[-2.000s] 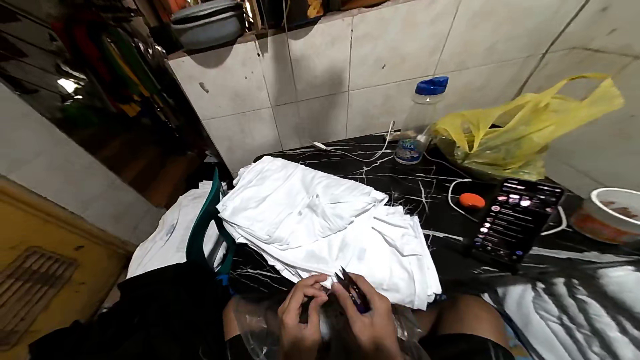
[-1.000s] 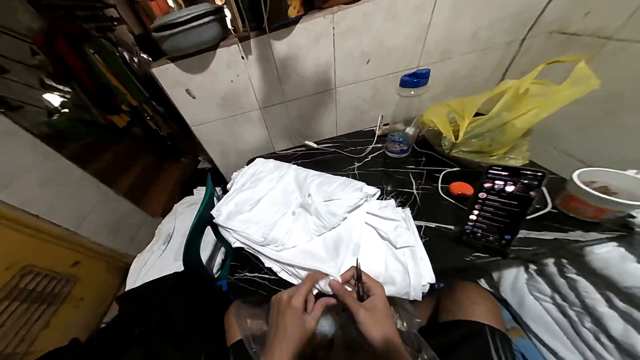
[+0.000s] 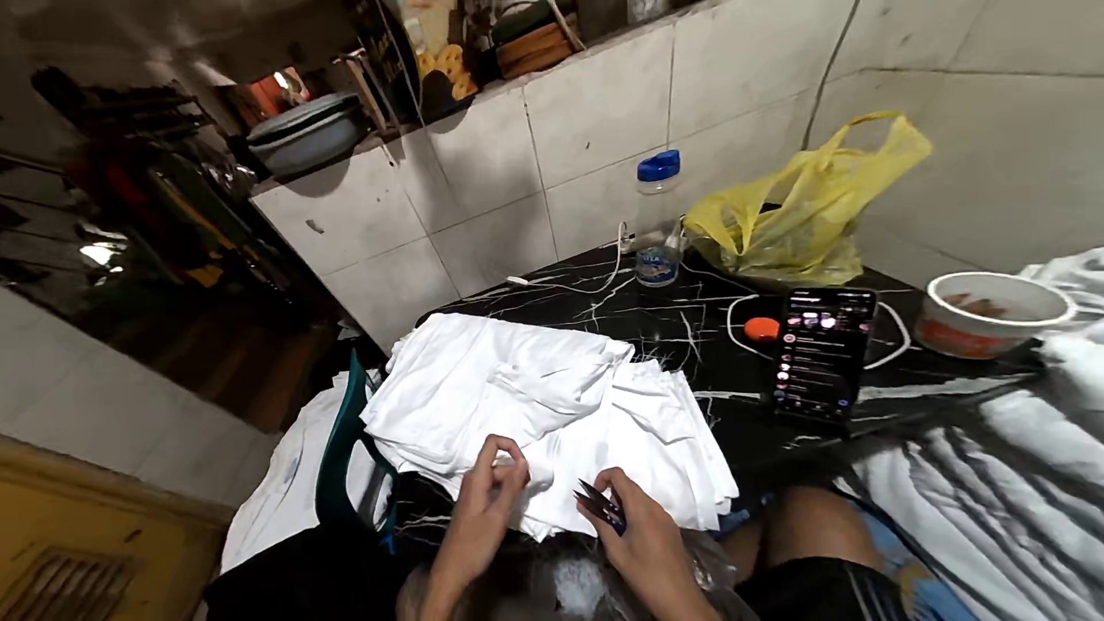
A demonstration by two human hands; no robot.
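Note:
A stack of folded white cloth (image 3: pixel 517 388) lies on the near left part of a black marble-patterned table. My left hand (image 3: pixel 487 500) is over its near edge, thumb and forefinger close together; whether a bit of cloth or thread is between them cannot be told. My right hand (image 3: pixel 642 535) grips small dark thread snips (image 3: pixel 602 507), their two pointed blades apart and directed up and left over the cloth. Below my hands, on my lap, is a clear plastic bag (image 3: pixel 578 582) with something white in it.
Behind the cloth stand a plastic bottle (image 3: pixel 658 220) with a blue cap and a yellow plastic bag (image 3: pixel 802 207). To the right are a propped phone (image 3: pixel 825 354), an orange object (image 3: pixel 762 329), a white cable and a white tub (image 3: pixel 992 315). A green chair (image 3: pixel 341 448) holds more white cloth (image 3: pixel 293 483).
My hands were close together at the cloth's near edge and are now apart. The snips, upright a second ago, now tilt to the left.

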